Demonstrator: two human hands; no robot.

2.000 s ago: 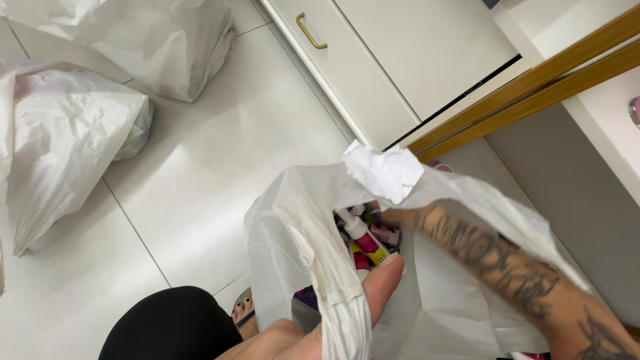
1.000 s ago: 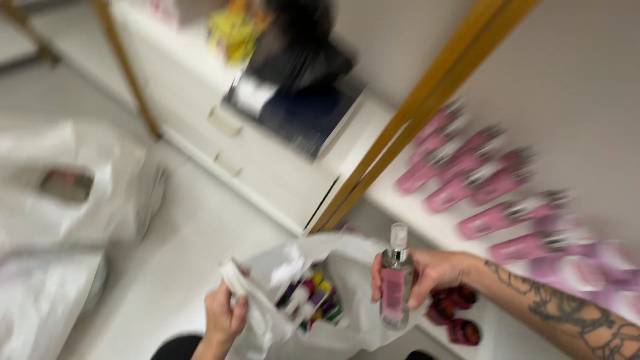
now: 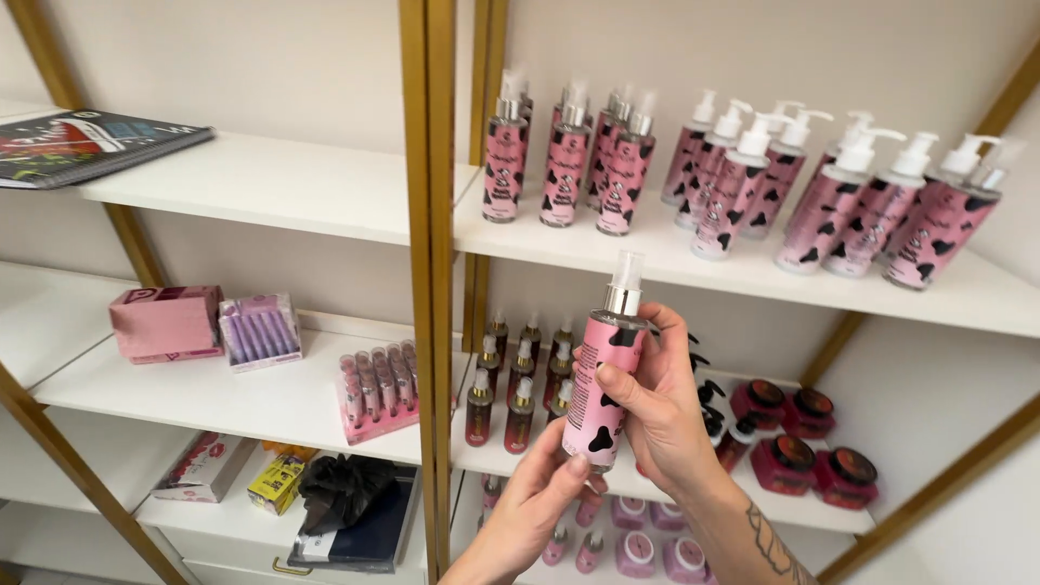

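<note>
Both my hands hold one pink spray bottle (image 3: pixel 600 390) with black cow-print spots, a silver collar and a clear cap, tilted slightly. My right hand (image 3: pixel 662 398) wraps its upper right side, thumb across the label. Fingers of my left hand (image 3: pixel 552 496) grip the bottle's base. Behind and above it, matching spray bottles (image 3: pixel 564 171) stand on the upper white shelf (image 3: pixel 756 284), beside similar pink pump bottles (image 3: pixel 731 199) with white pumps.
Dark red bottles (image 3: pixel 520 418) and dark-lidded jars (image 3: pixel 782 463) fill the middle shelf, with lilac jars (image 3: pixel 686 561) below. Gold posts (image 3: pixel 431 284) divide the unit. At left are a spiral notebook (image 3: pixel 106 146), a pink box (image 3: pixel 166 323), lip-gloss tubes (image 3: pixel 382 386) and a black plastic bag (image 3: pixel 345 487).
The view has swung up from the floor to the shelves. My left hand has let go of the white plastic bag's rim and now holds the spray bottle, which one second ago only my right hand held.
</note>
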